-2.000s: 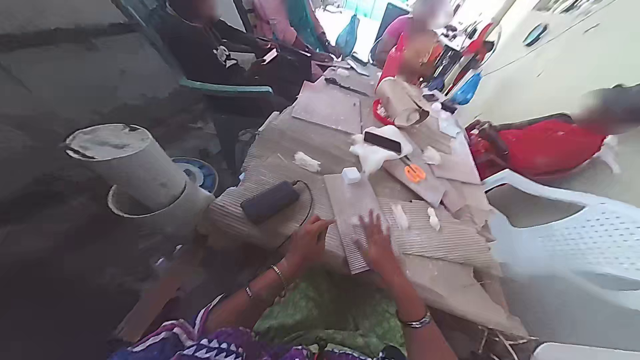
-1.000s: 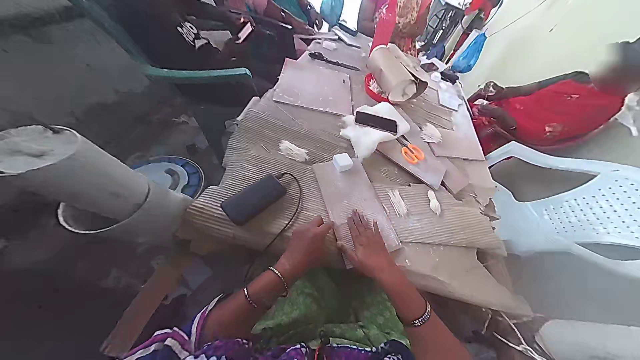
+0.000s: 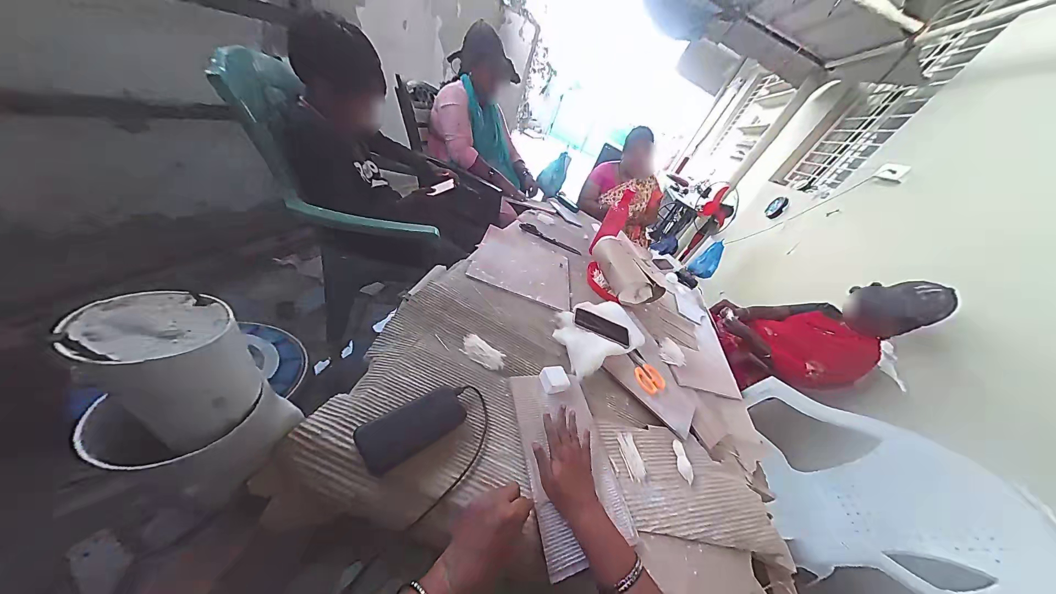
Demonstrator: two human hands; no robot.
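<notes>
My right hand (image 3: 566, 462) lies palm down, fingers spread, on a long pale board (image 3: 528, 412) that rests on the corrugated cardboard. Just left of the board's near part is my left hand (image 3: 492, 521), its fingers curled; whether something thin is between them cannot be told. A small white block (image 3: 554, 379) sits at the board's far end. To the left lies a black rectangular device (image 3: 410, 431) with a cable. Bundles of thin white strands (image 3: 632, 457) and a tied white tuft (image 3: 683, 462) are right of the board, with another white bundle (image 3: 483, 352) beyond it on the left.
Orange-handled scissors (image 3: 649, 379) and a phone (image 3: 601, 326) on white cotton-like material lie farther up the cardboard-covered table (image 3: 355, 421). A white plastic chair (image 3: 891, 495) is at right, large pale cylindrical containers (image 3: 165, 371) at left. Several people sit around the table.
The view has tilted up, showing more of the people and the background. My right hand has moved up the board, away from my left hand, since one second ago.
</notes>
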